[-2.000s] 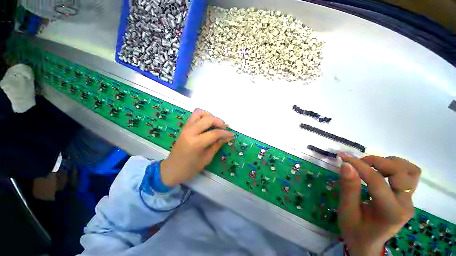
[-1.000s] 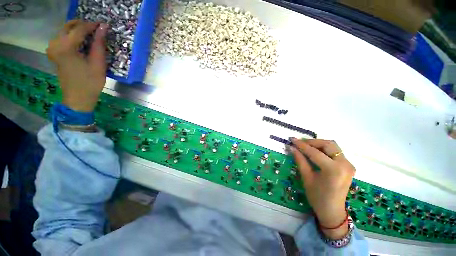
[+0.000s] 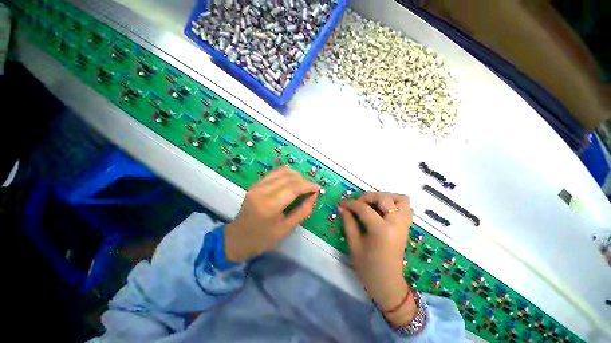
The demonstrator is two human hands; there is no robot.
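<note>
A long green circuit board panel (image 3: 201,127), dotted with small parts, runs diagonally across the bench. My left hand (image 3: 271,213) is over the panel's middle, thumb and forefinger close together at the board; a part between them is too small to make out. My right hand (image 3: 378,234) is just to its right over the same panel, fingertips pinched low at the board; whether they hold a part cannot be told. Three black component strips (image 3: 451,203) lie on the bench behind my right hand, apart from it.
A blue bin (image 3: 292,86) of silvery cylinders stands behind the panel. A heap of cream-white parts (image 3: 402,77) lies beside it. Pale rails (image 3: 161,144) edge the panel. A blue object (image 3: 110,181) is below the bench at left. A brown box is at the back right.
My left hand has moved from the blue bin to the panel. My right hand has left the black strips and come over the panel beside it. The camera view has turned.
</note>
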